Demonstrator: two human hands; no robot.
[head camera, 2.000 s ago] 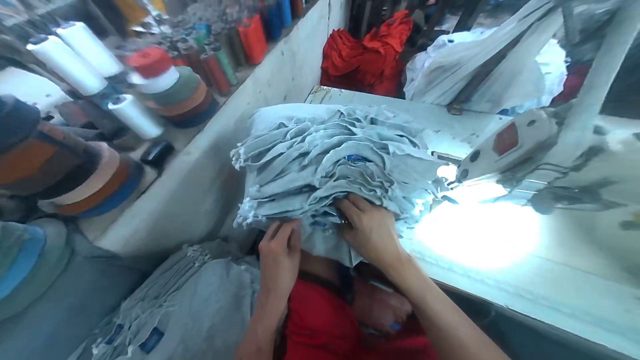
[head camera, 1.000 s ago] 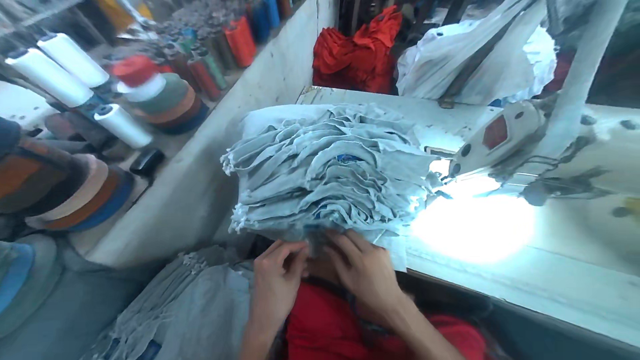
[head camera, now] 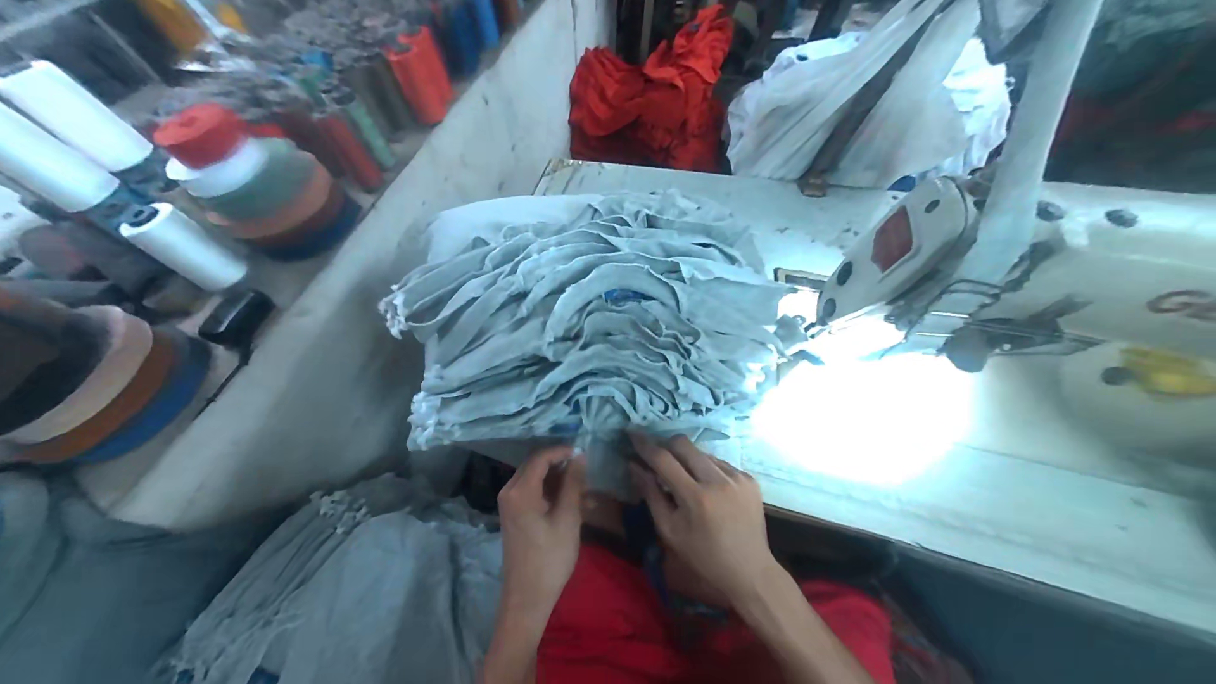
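A thick stack of light grey-blue fabric pieces (head camera: 608, 323) lies on the sewing machine table, its layers ruffled and a small blue label showing. At the stack's near edge, my left hand (head camera: 541, 503) pinches the edge of a grey fabric piece (head camera: 605, 461). My right hand (head camera: 698, 508) is on the other side of that same piece, fingers bent onto it. Fingertips of both hands are partly hidden. Right of the stack stands a sewing machine (head camera: 902, 247) with a bright lamp glow under its head.
Thread cones (head camera: 185, 247) and stacked rolls of coloured tape (head camera: 256, 195) stand beyond the low wall (head camera: 313, 351) on the left. More grey fabric (head camera: 380, 579) hangs at lower left. Red cloth (head camera: 655, 95) and a white bag (head camera: 855, 104) are behind the table.
My right hand has come down from on top of the stack to its near edge, beside my left hand. A grey piece now shows between them.
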